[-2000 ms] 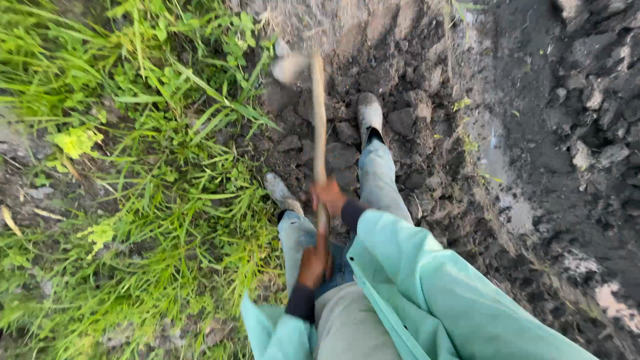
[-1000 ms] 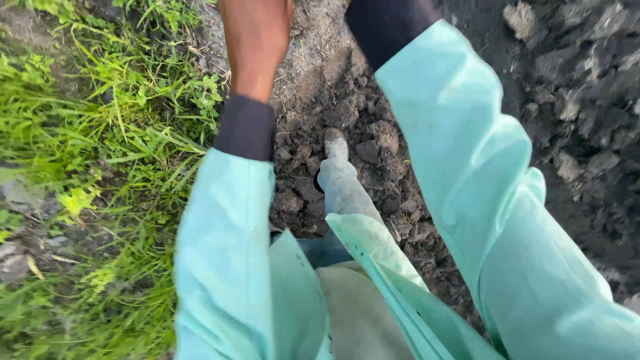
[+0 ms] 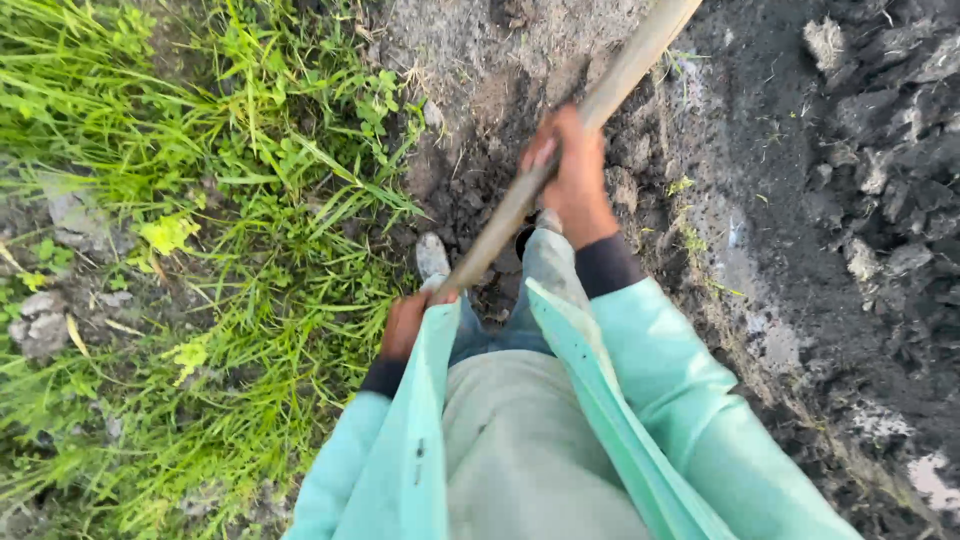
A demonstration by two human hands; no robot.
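Note:
A long wooden tool handle (image 3: 504, 217) slants from the lower left to the top edge, where it leaves the view; its head is out of sight. My left hand (image 3: 405, 324) grips the lower end close to my waist, partly behind the open shirt front. Farther up the shaft, my right hand (image 3: 574, 169) is closed around the wood. Below the handle lies dark broken soil (image 3: 469, 176) between and ahead of my shoes.
Green grass and weeds (image 3: 285, 195) cover the ground on the left. On the right runs a strip of dark wet mud (image 3: 780, 187) with rough clods (image 3: 874, 259) beyond it. My muddy left shoe (image 3: 432, 256) stands at the grass edge.
One second ago both arms reached toward the top edge and the handle was out of view. Now both hands are back nearer my body, with the handle slanting up to the right.

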